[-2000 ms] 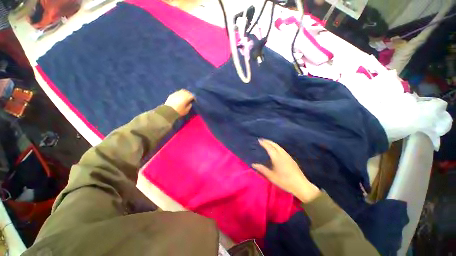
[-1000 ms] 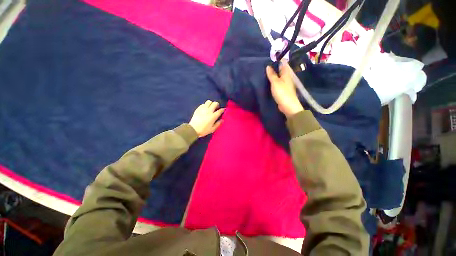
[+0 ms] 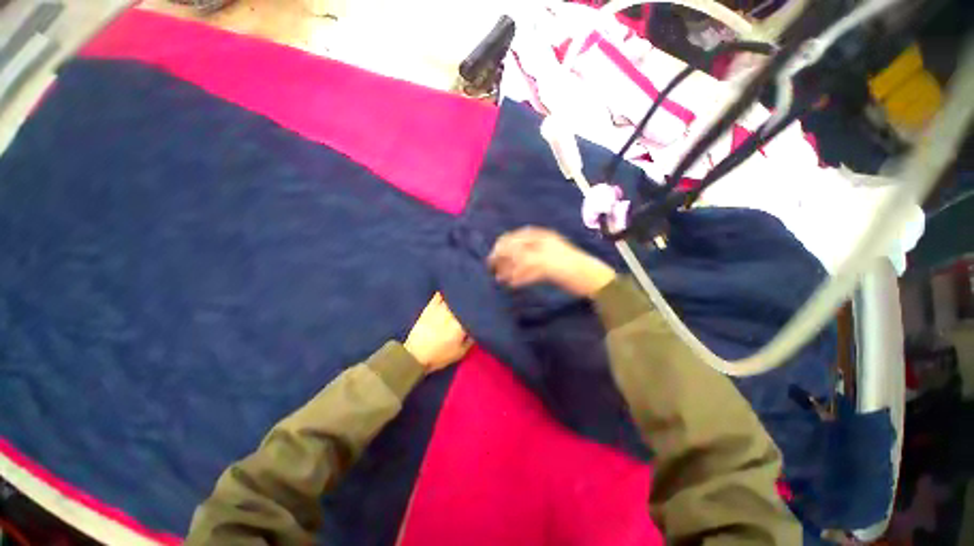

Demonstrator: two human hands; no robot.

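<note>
A large dark navy panel [image 3: 214,256] lies flat on bright pink fabric [image 3: 331,117], which shows along its top, at its lower left edge and below centre. Loose navy fabric [image 3: 737,277] lies heaped and creased at the right. My left hand [image 3: 438,334] rests at the panel's right end, its fingertips partly hidden by navy cloth; I cannot tell if it grips the cloth. My right hand [image 3: 534,259] is blurred over the navy fabric, just right of my left hand, with its fingers curled; what it holds, if anything, cannot be told.
Black cables [image 3: 705,139] and a pale hose [image 3: 737,368] hang over the right side. White and pink scraps [image 3: 652,96] lie at the far side. A dark metallic object [image 3: 488,51] stands at the far edge. A white bag-like bundle [image 3: 876,219] lies at the right end.
The view has shifted. My right hand has left the cords and moved left and nearer over the navy fabric. My left hand stays by the panel's end, where navy cloth now covers its fingertips.
</note>
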